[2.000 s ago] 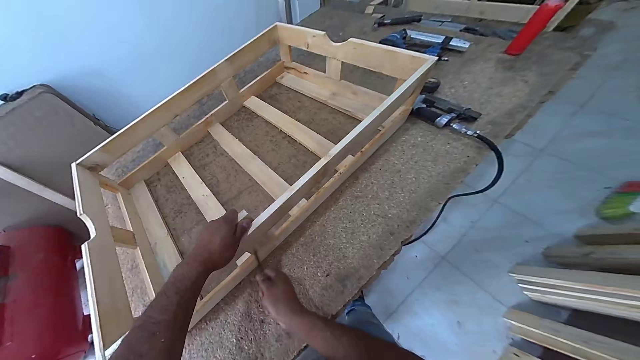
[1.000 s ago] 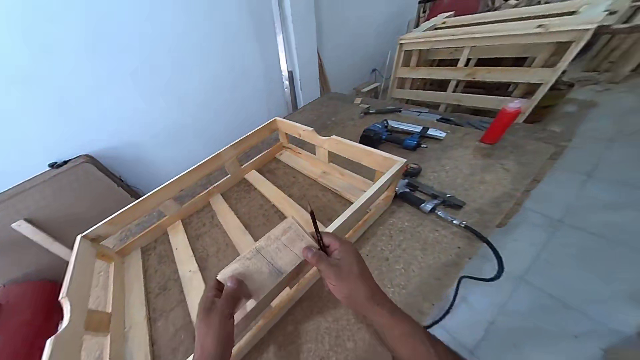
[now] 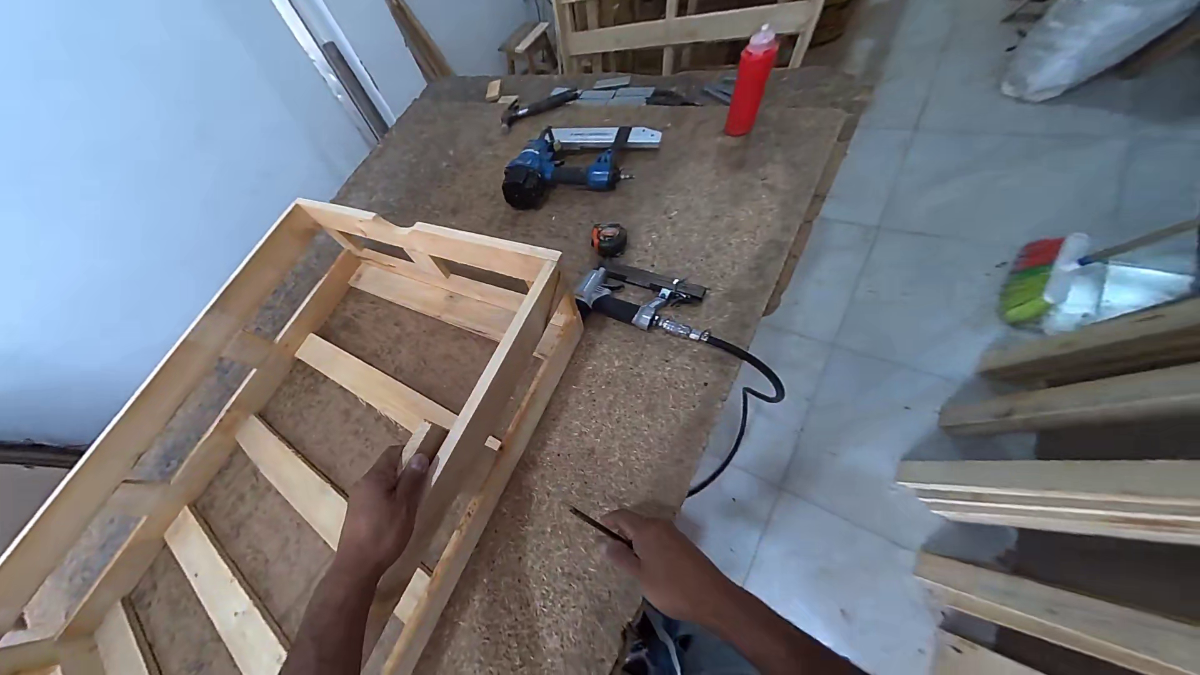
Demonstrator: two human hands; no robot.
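Observation:
My left hand grips a short wooden block against the inner face of the near side rail of a slatted wooden frame. My right hand holds a pencil over the chipboard bench top, right of the frame, its tip toward the rail. The pencil touches no wood that I can see. Wooden slats cross the bottom of the frame. Past its far right corner lies a pneumatic stapler with a black air hose.
A tape measure, a blue nail gun, a hammer and a red bottle are farther back on the bench. Wooden boards and a broom head are at the right. A wall borders the left.
The block, held up in both hands above the frame a second ago, is now low at the near rail in my left hand. My right hand has moved off it with the pencil. The view has swung right.

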